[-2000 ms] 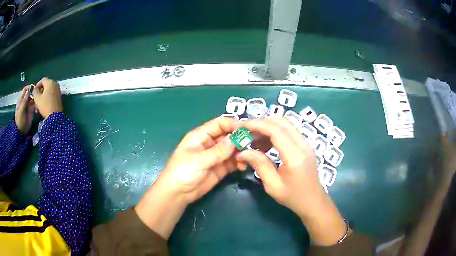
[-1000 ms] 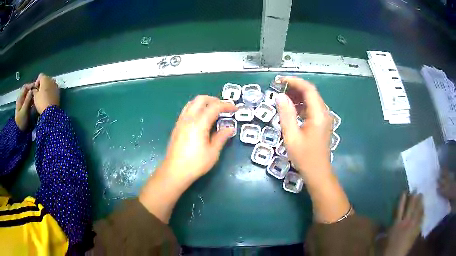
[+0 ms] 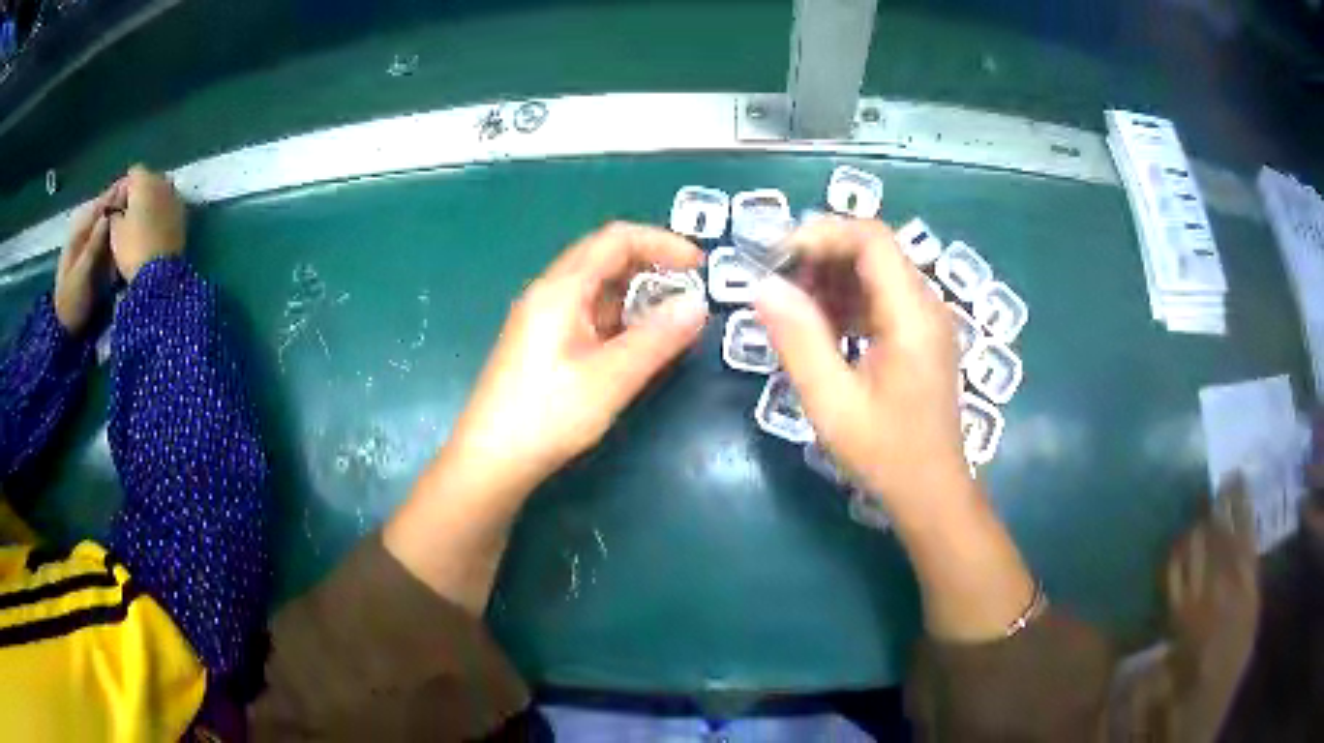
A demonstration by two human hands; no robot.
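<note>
My left hand (image 3: 588,334) holds a white square plastic housing (image 3: 661,296) between thumb and fingers, at the left side of the pile. My right hand (image 3: 871,349) pinches a thin clear piece (image 3: 770,244) between thumb and index finger, just above the pile and to the right of the held housing. Several more white housings with dark slots (image 3: 993,370) lie loose on the green worktop, around and partly hidden under my right hand. No green circuit board can be made out.
A pale metal rail (image 3: 363,150) with an upright post (image 3: 831,66) runs beyond the pile. White label strips (image 3: 1169,218) lie at right. A neighbour's hand (image 3: 1212,581) is at a white sheet (image 3: 1256,436). Another person's hands (image 3: 124,240) are at far left.
The green board seen between my fingers two seconds ago no longer shows. My hands parted, my left onto a housing; my right now holds a clear piece, moved left and nearer my left hand.
</note>
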